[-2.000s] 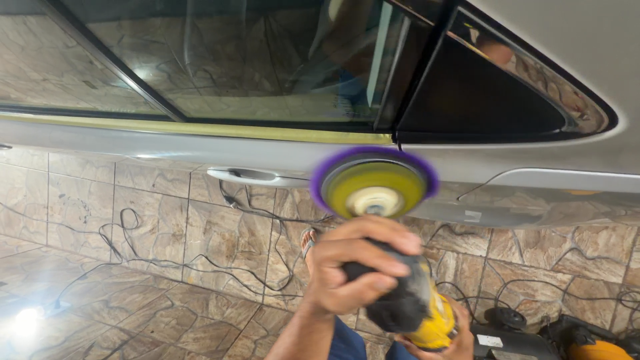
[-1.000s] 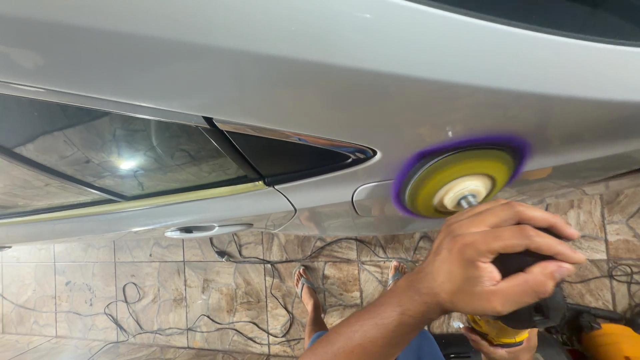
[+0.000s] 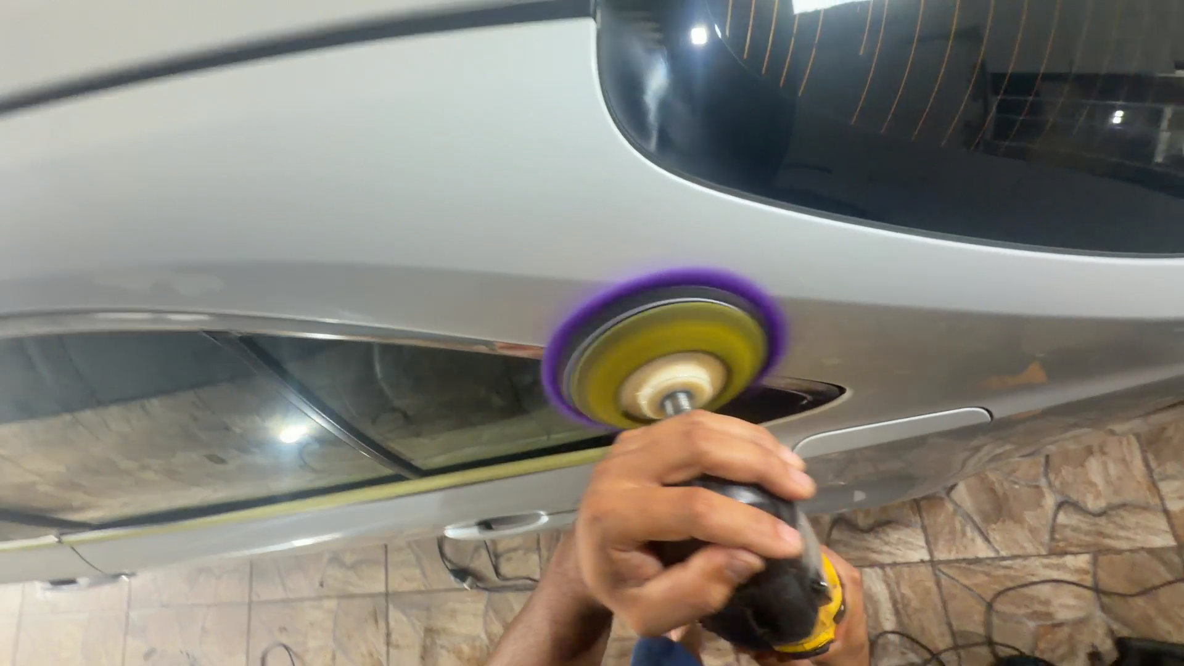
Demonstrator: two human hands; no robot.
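Observation:
A yellow and black rotary polisher (image 3: 772,583) is in both hands. My left hand (image 3: 694,527) wraps over its black head, just below the shaft. My right hand (image 3: 846,606) is on the yellow body, largely hidden behind the tool. The purple-edged polishing pad (image 3: 712,280) on its yellow backing plate (image 3: 684,347) looks blurred by spinning. It lies over the silver car's rear pillar (image 3: 518,296) and covers part of the side windows' rear end. Whether its whole face touches the paint cannot be told.
Above right is the rear window (image 3: 888,139) with heater lines. Yellowish masking tape (image 3: 333,490) runs along the lower edge of the side glass (image 3: 342,407). A door handle (image 3: 495,525) and fuel flap (image 3: 897,430) lie lower. Black cables (image 3: 1045,587) trail over the tiled floor (image 3: 980,536).
Both hands have carried the polisher from near the rear door handle to the rear quarter panel, then up to the pillar by the rear window. The view has shifted strongly too.

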